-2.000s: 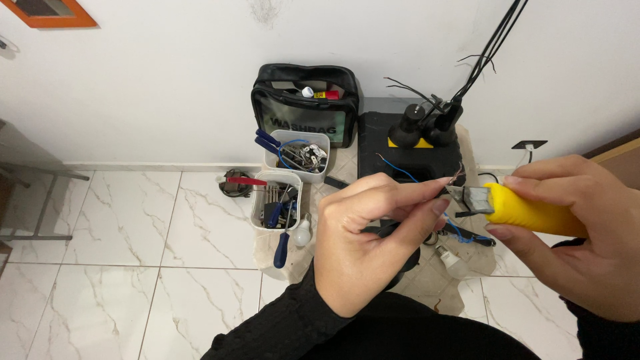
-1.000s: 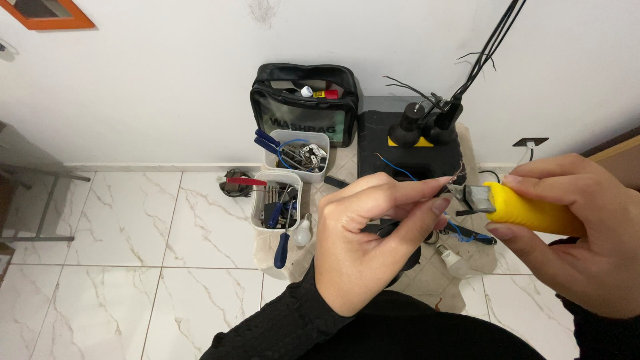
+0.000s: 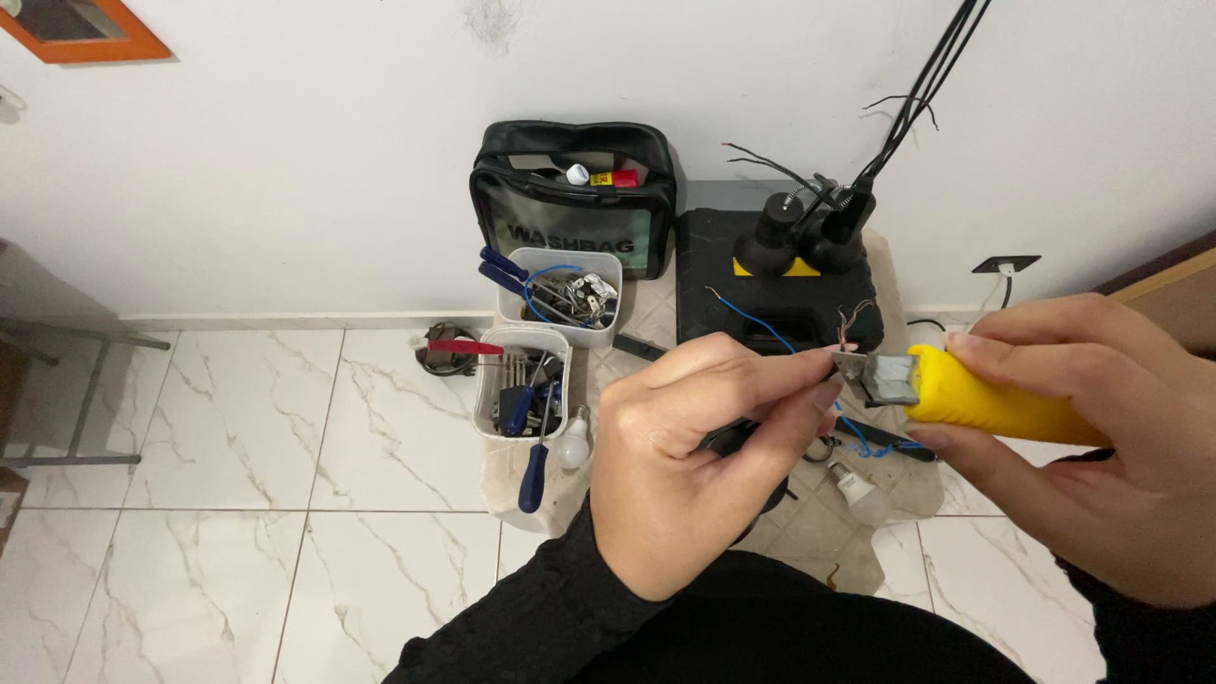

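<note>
Between its thumb and index finger, my left hand (image 3: 717,456) pinches a wire with frayed copper strands (image 3: 848,328) at its tip. A utility knife with a yellow handle (image 3: 997,399) is in my right hand (image 3: 1102,418). The knife's metal blade (image 3: 855,370) touches or nearly touches the wire at my left fingertips; the exact contact is hidden. A blue wire (image 3: 760,316) with a bare end rises behind my left fingers, and more blue wire (image 3: 869,445) hangs below the knife.
Past my hands, a low table (image 3: 532,494) bears a black washbag (image 3: 570,214), a black case (image 3: 712,275) with black lamp sockets (image 3: 769,242), two plastic tubs (image 3: 608,328) of tools and parts, a screwdriver (image 3: 534,475) and light bulbs (image 3: 573,445). Black cables (image 3: 917,95) hang at the right.
</note>
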